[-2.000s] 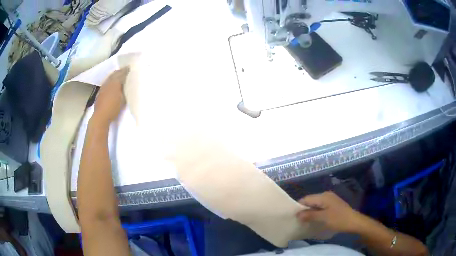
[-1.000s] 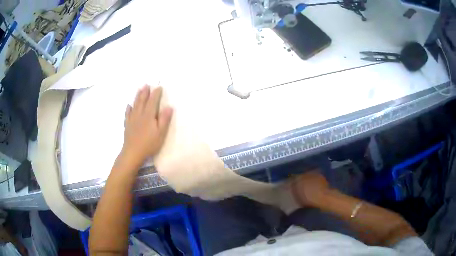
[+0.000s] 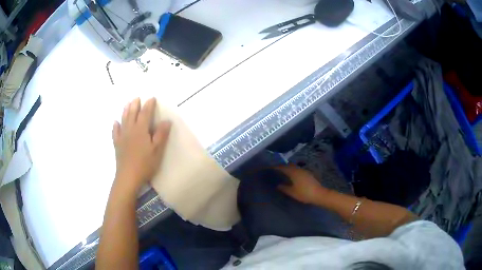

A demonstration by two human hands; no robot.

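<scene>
A beige fabric piece (image 3: 193,176) lies on the white table and hangs over its front edge towards the lap. My left hand (image 3: 138,140) lies flat on its upper left part, fingers apart, pointing towards the sewing machine. My right hand (image 3: 296,182) is below the table edge, over dark cloth (image 3: 261,198) at the lap, to the right of the beige piece and apart from it. Whether its fingers grip the dark cloth cannot be told. The needle area (image 3: 141,62) of the machine is beyond my left hand.
A smartphone (image 3: 191,39) lies beside the machine. Snips (image 3: 288,26) and a round black pad (image 3: 333,10) lie farther right. A ruler (image 3: 301,100) runs along the front edge. A blue crate (image 3: 388,108) with dark and grey cloth stands lower right. More beige strips (image 3: 13,211) are at left.
The view has swung to the right. My right hand has left the beige piece's lower end and moved to the dark cloth. My left hand has come from the far left onto the beige piece.
</scene>
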